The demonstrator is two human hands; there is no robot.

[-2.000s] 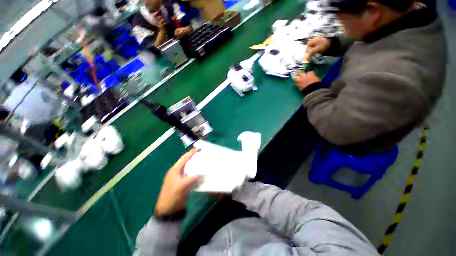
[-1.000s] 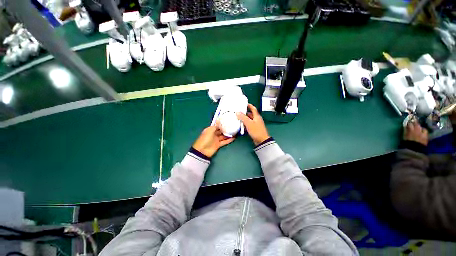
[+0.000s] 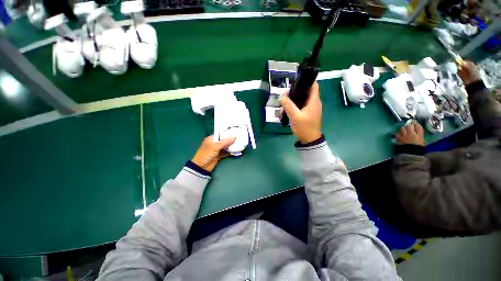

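My left hand (image 3: 213,153) holds a white security camera (image 3: 230,118) by its rounded head at the near end. The camera lies on the green bench, its flat mounting arm pointing to the far left and a thin white antenna on its right side. My right hand (image 3: 306,114) grips the black electric screwdriver (image 3: 303,82), which hangs tilted from a cord. The screwdriver's tip is near the grey-silver screw feeder (image 3: 274,114) and is partly hidden by my hand.
Several white cameras (image 3: 113,50) stand at the far left. One camera with a black lens (image 3: 360,83) stands right of the screwdriver. More cameras (image 3: 409,96) lie in front of a person in a brown sleeve (image 3: 439,181) at the right. A grey bar (image 3: 41,77) crosses the left.
My right hand has left the camera and taken hold of the screwdriver. My left hand still holds the camera, now lying flatter with its antenna side showing. The view has shifted right.
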